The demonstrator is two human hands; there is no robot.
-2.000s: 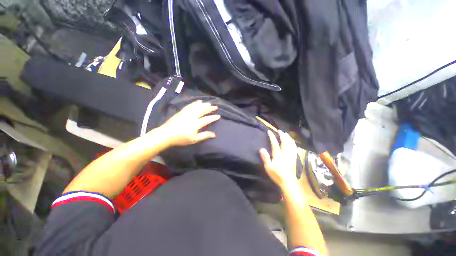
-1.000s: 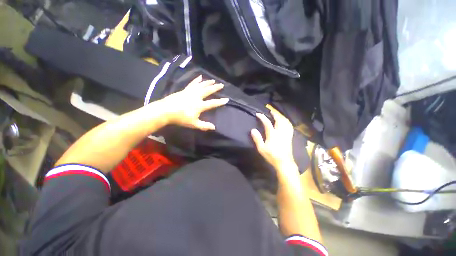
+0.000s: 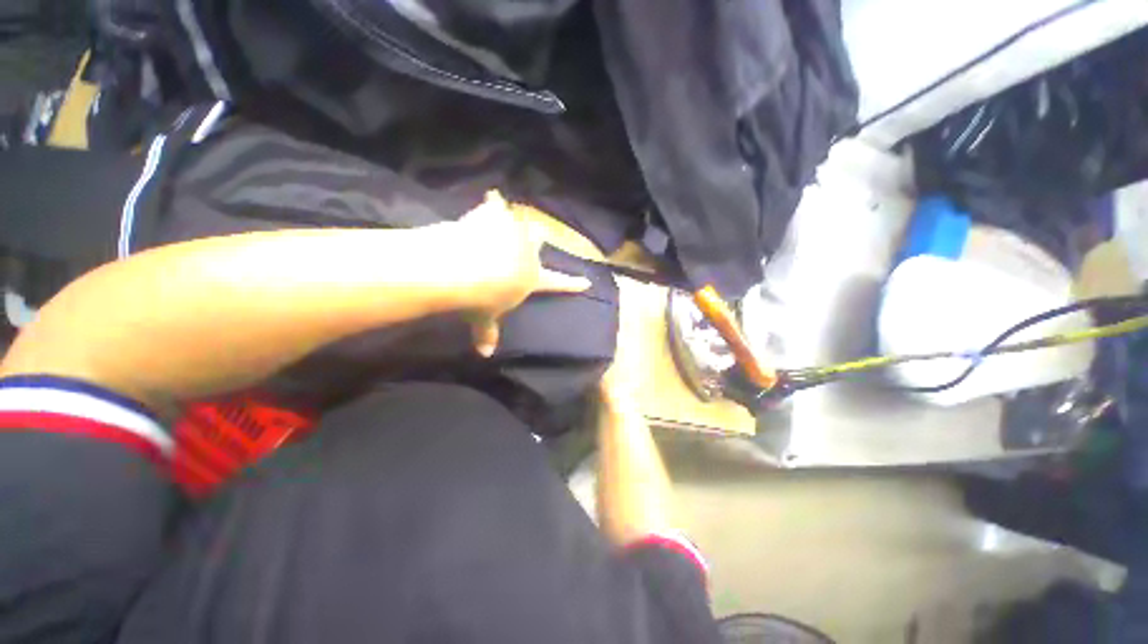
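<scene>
A dark garment (image 3: 554,337) is pulled over the narrow padded board, its right end near the tan iron rest (image 3: 640,346). My left hand (image 3: 501,271) lies on the garment near that end, palm down, with the thumb apart from the fingers. A dark fold shows beside its fingertips. My right hand (image 3: 613,393) is at the garment's front right corner, low beside the board. Its fingers are hidden under or behind the cloth. The steam iron (image 3: 724,342), with an orange-brown handle, stands on the tan rest, untouched.
A pile of black garments (image 3: 718,126) hangs behind the board. A yellow-green hose (image 3: 869,365) and black cord run right from the iron, past a white-and-blue container (image 3: 938,302). A red basket (image 3: 239,440) is below left.
The view has shifted right. My left hand has moved right along the garment towards its end. My right hand has dropped from the top of the garment to its front corner.
</scene>
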